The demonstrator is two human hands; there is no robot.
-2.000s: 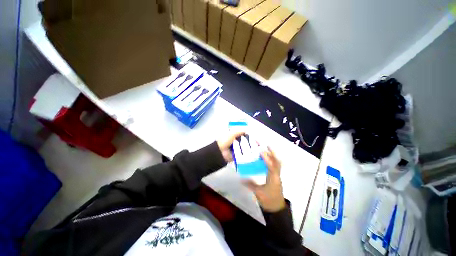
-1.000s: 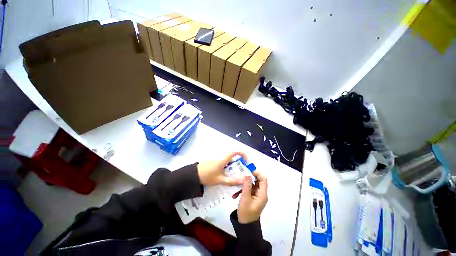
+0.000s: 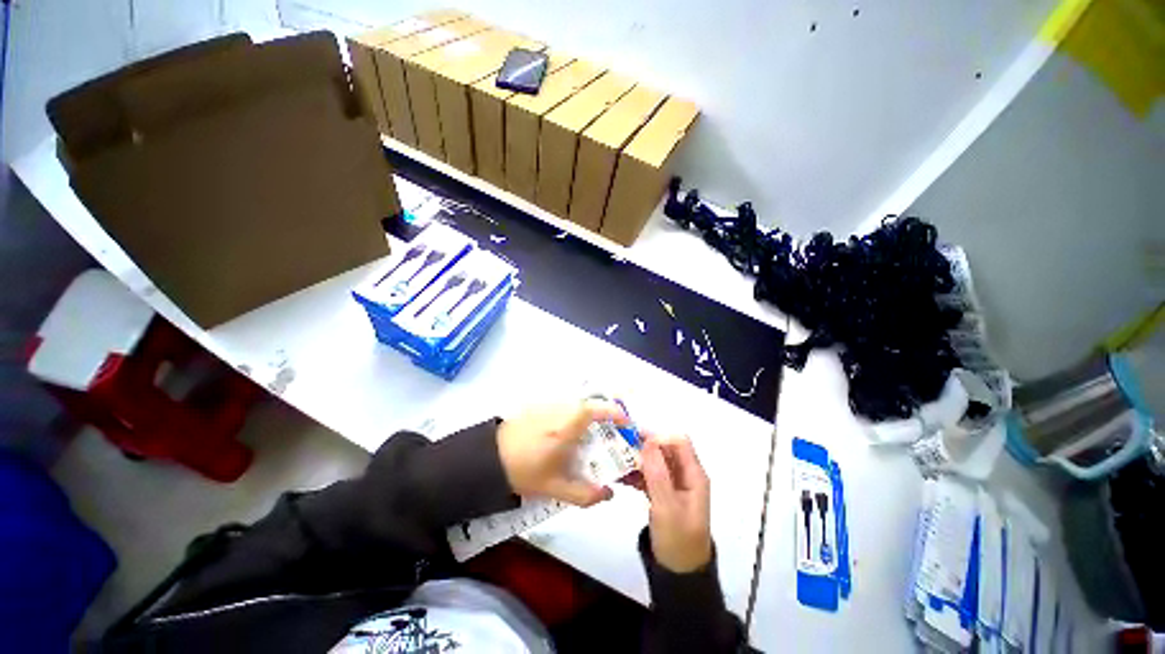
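Observation:
My left hand (image 3: 553, 452) is closed around a small blue-and-white retail box (image 3: 606, 454) above the front of the white table. My right hand (image 3: 676, 480) touches the box's right end with its fingertips; whether it pinches a flap or something small is too blurred to tell. A white sheet with small dark marks (image 3: 501, 526) lies under my left forearm at the table's front edge. Two stacks of blue-and-white boxes (image 3: 441, 303) stand picture side up on the table. Flat carton blanks (image 3: 820, 526) lie at the right.
A large open brown carton (image 3: 236, 185) stands at left, with narrow brown boxes (image 3: 543, 141) along the wall and a dark phone-like rectangle (image 3: 521, 70) on them. Black cables (image 3: 882, 307) are heaped at right, above more carton blanks (image 3: 977, 562). White scraps lie on the black strip (image 3: 575, 275).
Two seconds ago the box was held picture side up with my hands apart. Now it is turned, and my right fingertips are at its end. The white sheet has come into view.

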